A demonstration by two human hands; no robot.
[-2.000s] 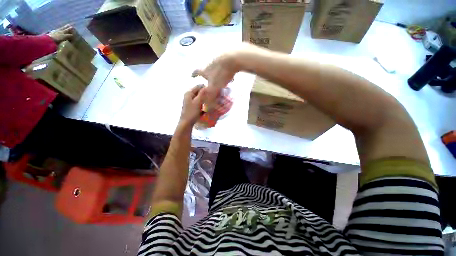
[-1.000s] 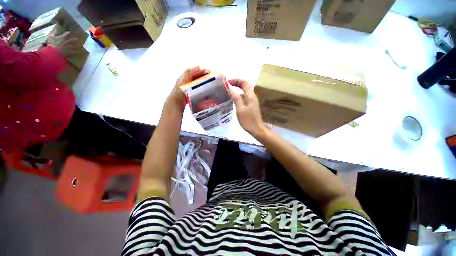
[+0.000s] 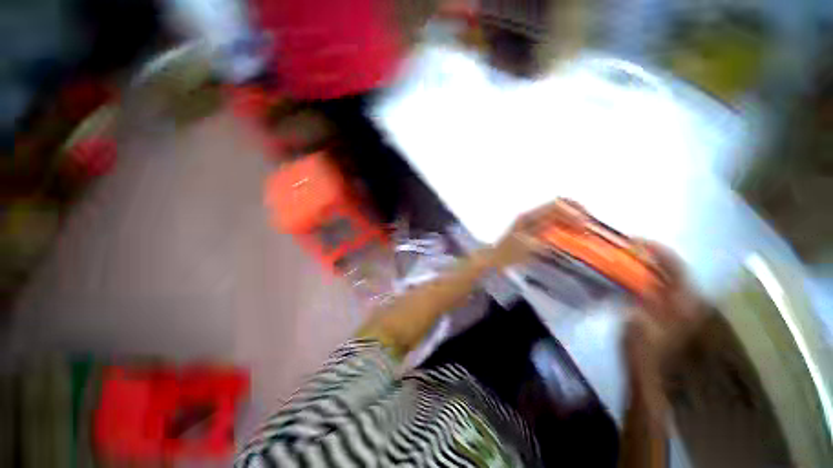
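The frame is strongly blurred. A retail box (image 3: pixel 598 259) with an orange face and a grey side is held over the table's front edge, right of the middle. My left hand (image 3: pixel 546 222) grips its left end. My right hand (image 3: pixel 659 279) is at its right end, blurred, with the fingers around that end. The print on the box and what is inside it cannot be made out.
The white table (image 3: pixel 548 137) runs from upper middle to the right. An orange stool (image 3: pixel 315 196) stands on the floor at left, and a red object (image 3: pixel 173 411) lower left. A person in red (image 3: pixel 333 46) is at the top. A brown carton-like shape (image 3: pixel 776 320) is at right.
The view has swung to the left and tilted. The box was upright with its slot and printed side showing; now its orange face shows as a slanted strip between both hands.
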